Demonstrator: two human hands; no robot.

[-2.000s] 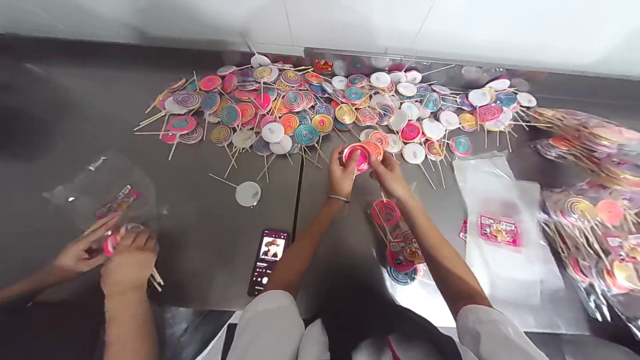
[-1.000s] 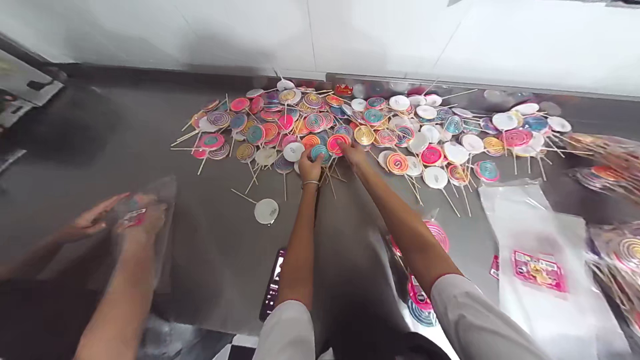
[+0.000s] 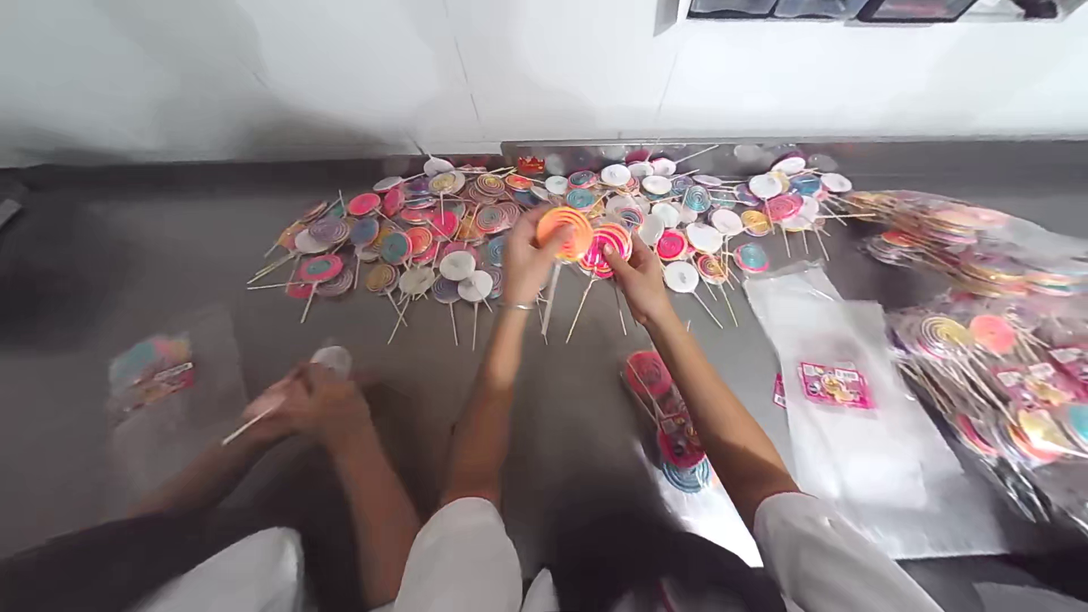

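My left hand (image 3: 529, 255) holds an orange spiral lollipop (image 3: 564, 234), its stick pointing down. Close beside it on the right, my right hand (image 3: 639, 280) grips a pink and yellow spiral lollipop (image 3: 609, 248) by its edge. Both are raised in front of a long heap of wrapped lollipops (image 3: 457, 266), some spiral side up, others showing white backs. Below my right hand, pink and blue lollipops with a printed card (image 3: 677, 427) lie on the table in front of me.
Flat clear plastic bags (image 3: 858, 459) lie to the right, a pink printed label (image 3: 835, 385) on them. Filled bags of lollipops (image 3: 994, 357) are piled at far right. At left, a co-worker's hands (image 3: 314, 399) hold a lollipop beside a filled clear bag (image 3: 161, 374). A wall stands behind.
My hands held lollipops close together over the heap before; now an orange one and a pink one are held side by side. The co-worker's hands have left the bag. The view has shifted.
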